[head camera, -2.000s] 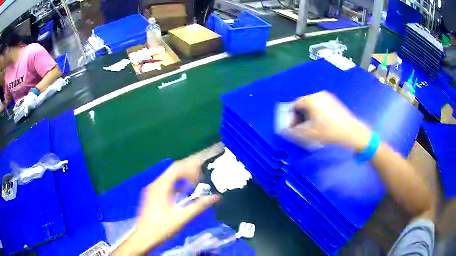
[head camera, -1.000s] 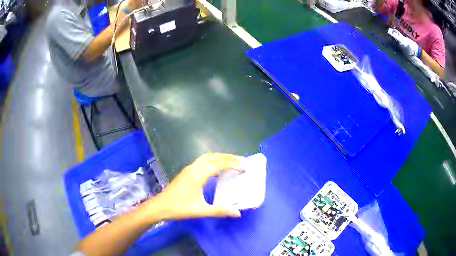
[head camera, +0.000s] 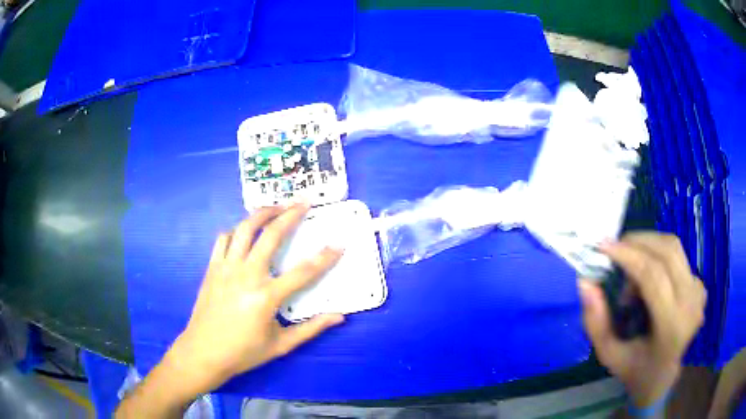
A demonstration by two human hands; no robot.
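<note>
An open white housing with a green circuit board point(head camera: 293, 155) lies on the blue corrugated sheet point(head camera: 458, 311). Below it, touching or nearly touching, lies a unit with a plain white cover point(head camera: 348, 254) on top. My left hand point(head camera: 253, 286) rests on this cover, fingers spread, pressing or steadying it. Bagged white cords point(head camera: 442, 114) run right from both units. My right hand point(head camera: 642, 303) holds a dark-handled tool point(head camera: 626, 307) at the right, away from the units. A blurred white flat piece point(head camera: 582, 176) is at its fingertips; whether the hand holds it is unclear.
Stacked blue sheets point(head camera: 675, 123) stand along the right side. More blue sheets point(head camera: 155, 41) lie at the upper left. A crumpled white piece point(head camera: 623, 106) lies beside the stack. The dark green bench surface point(head camera: 65, 221) shows at left, and a green belt point(head camera: 458, 6) behind.
The view has swung from the left side to the work sheet. The white cover, held in my left hand before, now lies on the lower unit. My right hand has come into view with the dark tool.
</note>
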